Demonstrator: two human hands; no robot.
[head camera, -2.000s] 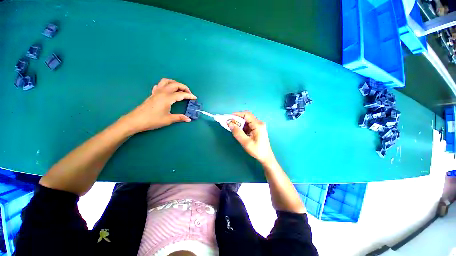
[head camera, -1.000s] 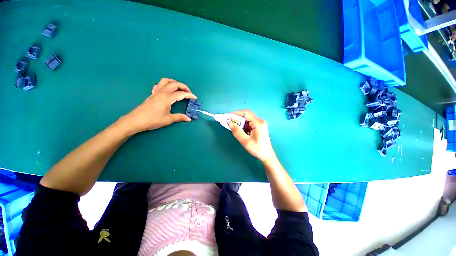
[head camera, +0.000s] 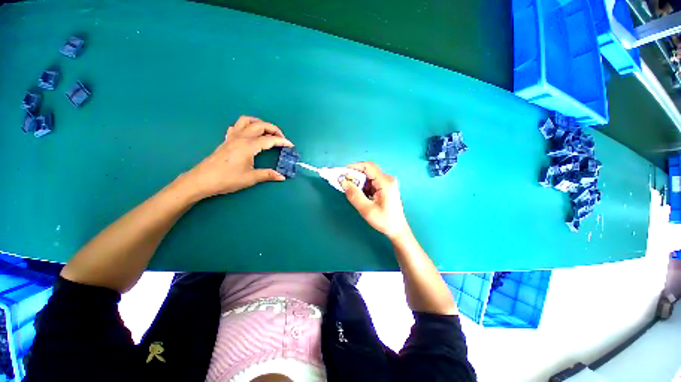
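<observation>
A dark grey plastic housing (head camera: 287, 162) lies at the centre of the green bench top. My left hand (head camera: 243, 158) grips it between thumb and fingers from its left side. My right hand (head camera: 377, 200) holds a white applicator bottle (head camera: 345, 178) with a small red mark. The bottle's long thin pale tip points left and reaches the right side of the housing. Whether fluid comes out is too small to tell.
A small clump of dark parts (head camera: 445, 153) lies right of centre, and a larger pile (head camera: 571, 168) lies at the far right by a blue tray (head camera: 560, 93). Several dark blocks (head camera: 78, 93) sit at far left. Blue crates (head camera: 515, 300) stand below the bench.
</observation>
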